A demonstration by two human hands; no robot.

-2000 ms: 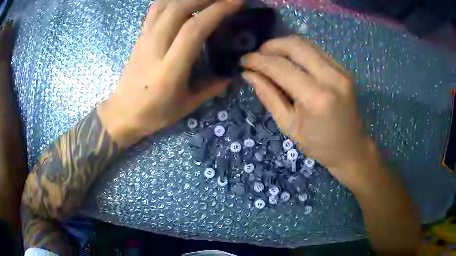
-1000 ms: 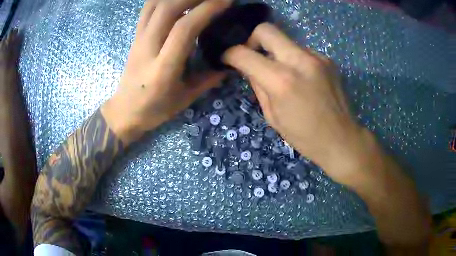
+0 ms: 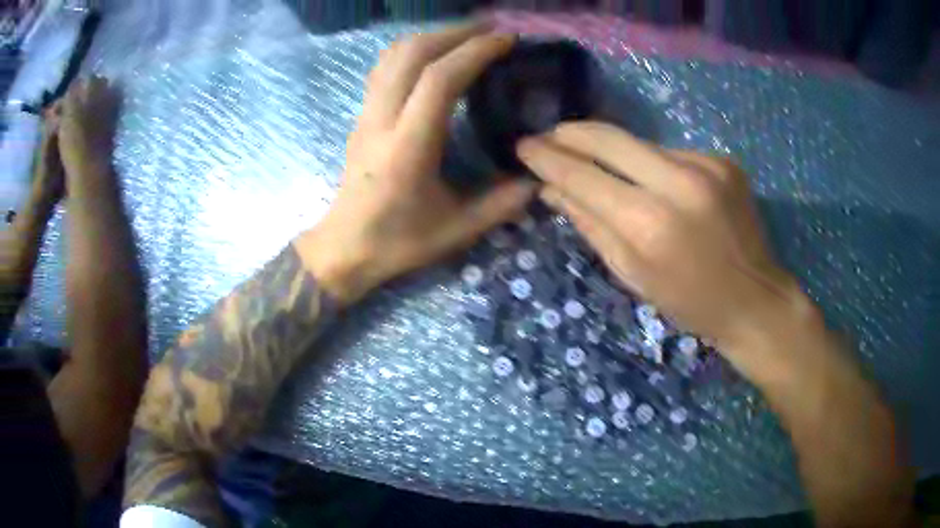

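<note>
A dark cup-shaped housing (image 3: 536, 88) is tilted above the bubble wrap (image 3: 402, 361), its hollow side towards me. My left hand (image 3: 412, 165) is spread around its left side, fingers over the top and thumb below. My right hand (image 3: 649, 206) has its fingertips at the housing's lower right rim; whether they pinch a small part is hidden and blurred. Below my hands lies a loose heap of small dark inserts with pale round discs (image 3: 574, 357). My right hand covers part of the heap's upper right side.
Another person's arms and hands (image 3: 93, 186) are at the left edge. A pink sheet (image 3: 660, 39) runs along the bench's back edge, with dark objects (image 3: 886, 36) behind it. The bubble wrap's near edge curves across the bottom.
The view has shifted, so the hands, housing and heap sit further right and lower. My right fingertips have moved from inside the housing to its rim. More of the other person's arms shows.
</note>
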